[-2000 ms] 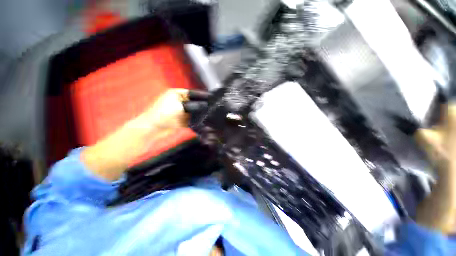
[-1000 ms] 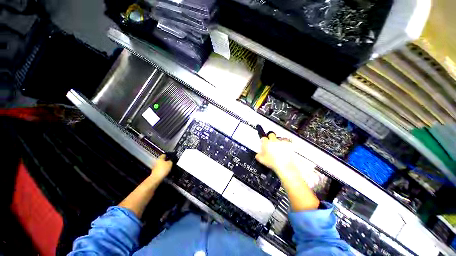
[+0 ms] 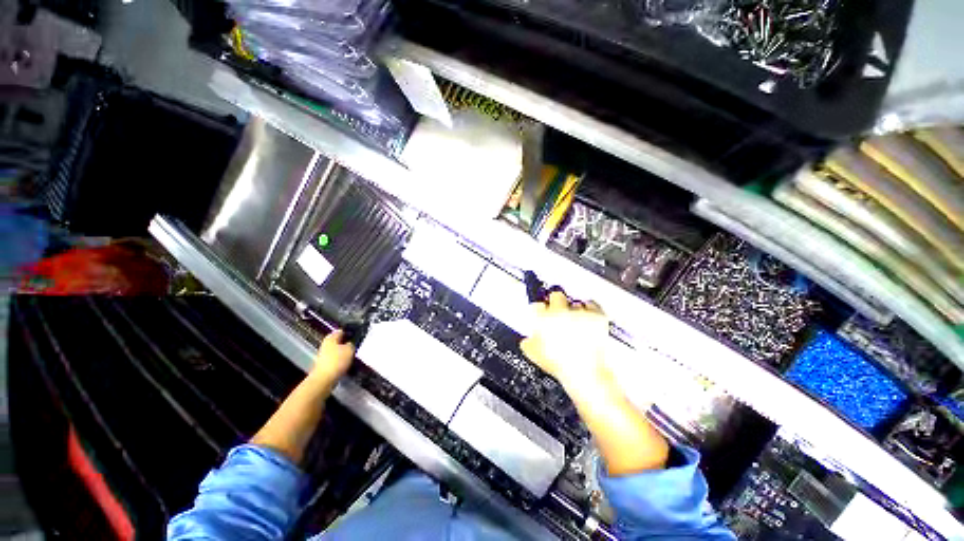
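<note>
A long black circuit board (image 3: pixel 471 336) with white markings lies on the conveyor, with silver-white heat sinks (image 3: pixel 419 366) in rows along it. My left hand (image 3: pixel 336 354), with black fingertip covers, is at the board's left end, near the front rail; its fingertips are dark and small, and their grip is unclear. My right hand (image 3: pixel 562 330), also with black finger covers, is over the far edge of the board beside the rear heat sinks. Its fingers point to the back rail, and whether they hold anything cannot be told.
A ribbed metal carrier (image 3: pixel 354 238) with a white label and green sticker lies left of the board. Bins of silvery leaded parts (image 3: pixel 740 299) and blue components (image 3: pixel 846 378) stand behind the rail. A black tote (image 3: pixel 159 391) is at lower left. Another board (image 3: pixel 777 497) lies at right.
Since the blurred earliest view, the camera has turned from the red-lined tote to the conveyor. In the last second, the view has shifted slightly; both hands stay near the same board spots.
</note>
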